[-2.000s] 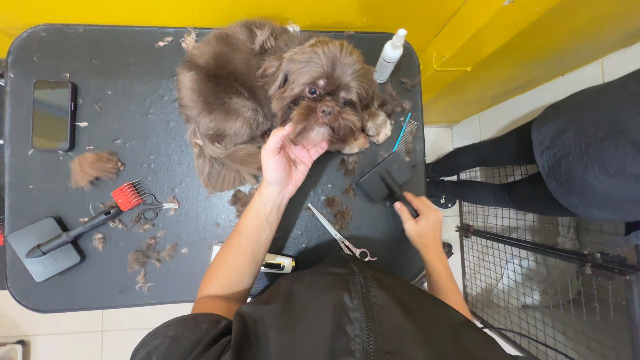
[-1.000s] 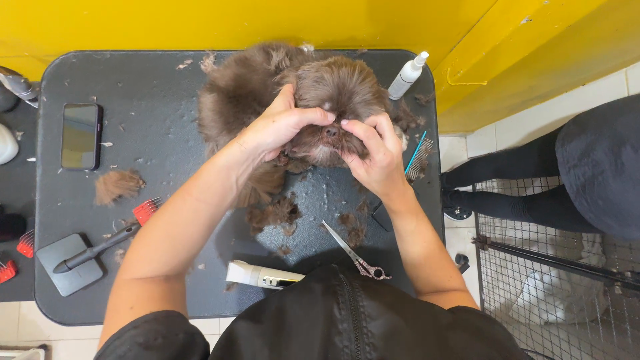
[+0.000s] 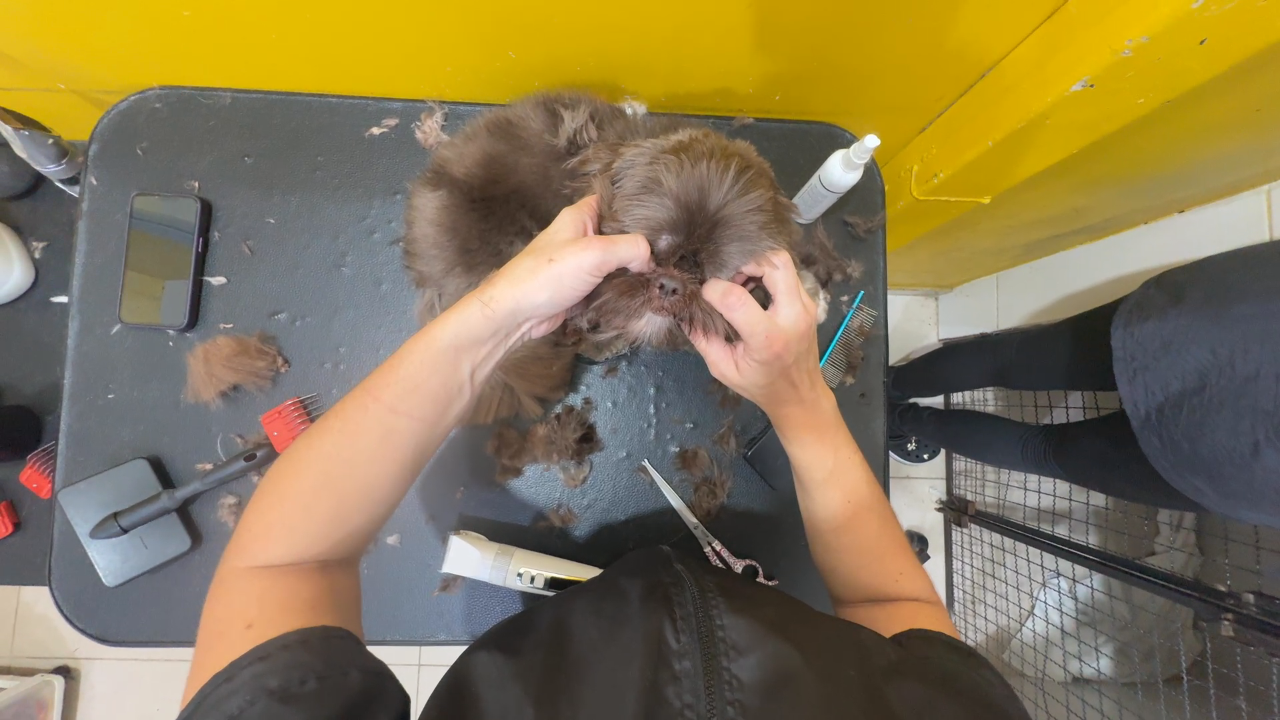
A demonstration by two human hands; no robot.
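A brown long-haired dog (image 3: 500,190) lies on the black grooming table (image 3: 300,240), its face toward me. My left hand (image 3: 570,265) is at the dog's cheek, thumb beside the nose and fingers in the fur. On the other side of the muzzle, my right hand (image 3: 760,330) pinches the facial hair between thumb and fingers. A blue-backed metal comb (image 3: 848,338) lies beside my right wrist. Scissors (image 3: 700,525) and a white hair clipper (image 3: 515,565) rest near my body. Tufts of cut fur (image 3: 560,440) lie below the dog.
A slicker brush (image 3: 125,520), a red clipper guard comb (image 3: 288,422) and a phone (image 3: 160,262) lie at the left. A white spray bottle (image 3: 836,180) stands at the back right, near the yellow wall (image 3: 600,50). A person's legs (image 3: 1020,400) and a wire cage (image 3: 1080,600) are at the right.
My right hand has let go of the black-handled brush it held two seconds ago and moved up to the dog's face. My left hand has shifted from under the chin to the cheek.
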